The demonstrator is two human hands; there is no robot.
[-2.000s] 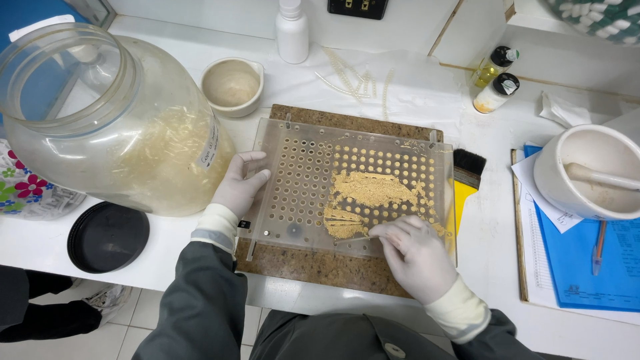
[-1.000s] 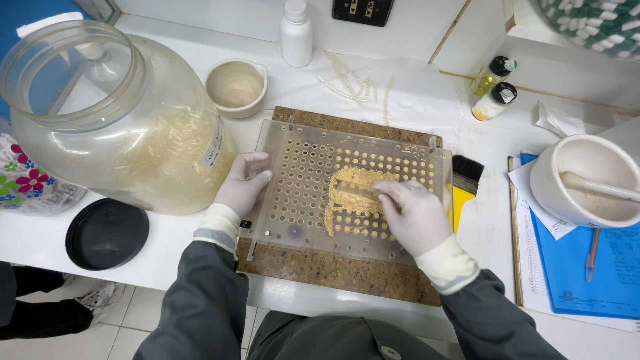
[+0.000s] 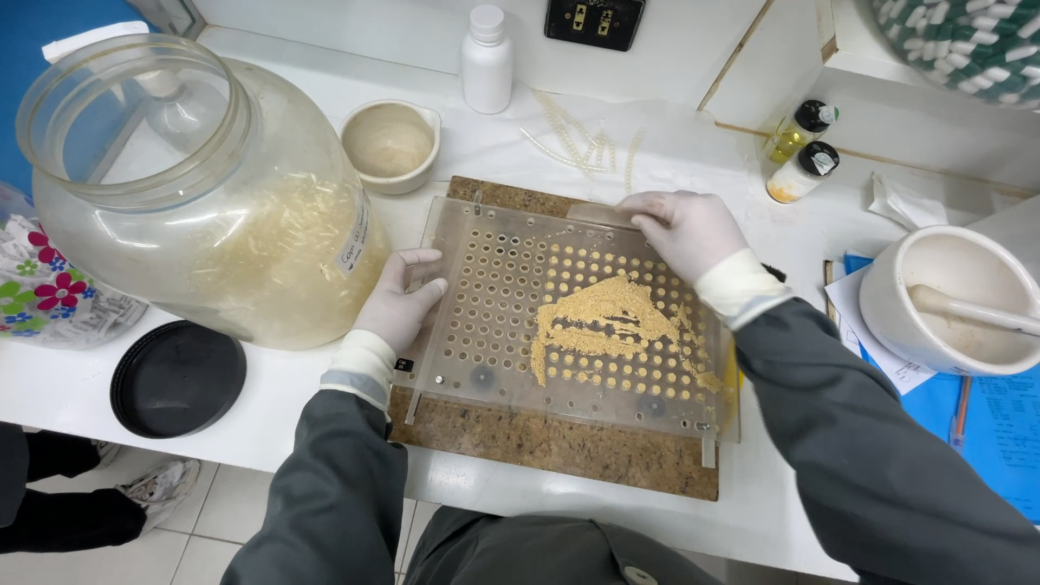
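Note:
A clear plastic capsule-filling board (image 3: 487, 370) lies on a speckled brown slab (image 3: 569, 447). Yellowish powder (image 3: 605, 313) is heaped over the right-hand block of holes, many of which are filled with it; the holes on the left show no powder. My gloved left hand (image 3: 404, 299) rests at the board's left edge, thumb and fingers apart, holding nothing. At the board's far edge, my gloved right hand (image 3: 686, 231) grips a flat translucent scraper (image 3: 597, 214), partly hidden by the fingers.
Left stand a large plastic jar of clear capsules (image 3: 284, 236) and a black lid (image 3: 177, 378). Behind are a small mortar (image 3: 391, 146), a white bottle (image 3: 487, 61) and capsule strips (image 3: 569, 134). A mortar with pestle (image 3: 951, 284) stands right. A person's legs (image 3: 73, 504) show at lower left.
My right hand has moved from the powder to the board's far edge. The powder heap has changed shape and spread toward the right. My left hand has stayed at the left edge.

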